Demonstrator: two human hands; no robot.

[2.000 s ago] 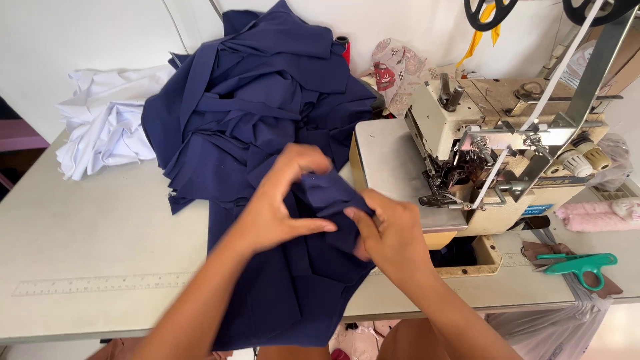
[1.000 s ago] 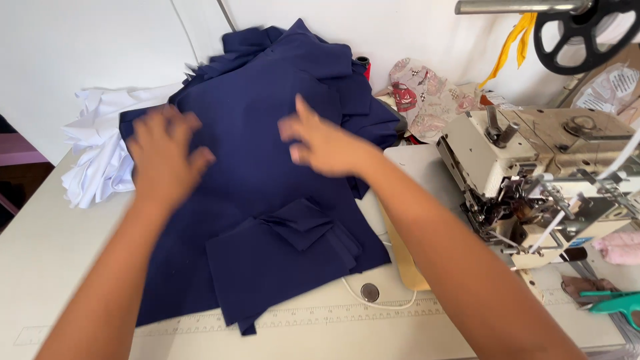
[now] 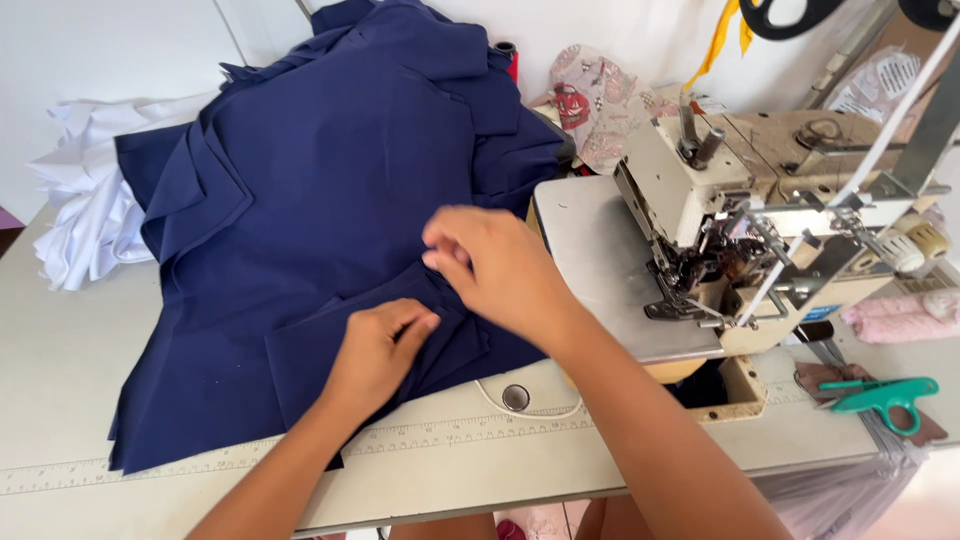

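Note:
A large heap of navy blue fabric pieces (image 3: pixel 322 172) covers the middle of the sewing table. On its front part lies a smaller folded navy piece (image 3: pixel 307 345). My left hand (image 3: pixel 382 349) pinches the folded piece between thumb and fingers near its upper edge. Just above and to the right, my right hand (image 3: pixel 499 270) is over the cloth with its fingers curled; whether they grip any fabric cannot be told. To the right of both hands stands an overlock sewing machine (image 3: pixel 690 187) with its metal work plate (image 3: pixel 600 262).
White fabric (image 3: pixel 97 202) lies at the left. A ruler tape (image 3: pixel 450 435) runs along the front edge. A white cord (image 3: pixel 487 397) and a round metal disc (image 3: pixel 515 397) are near the machine. Green-handled thread snips (image 3: pixel 885 397) lie right. A red thread cone (image 3: pixel 511 64) stands behind.
The large navy fabric, bunched up two seconds ago, is now spread over the heap. My hands, apart above the cloth one second ago, have come down close together at the smaller folded piece.

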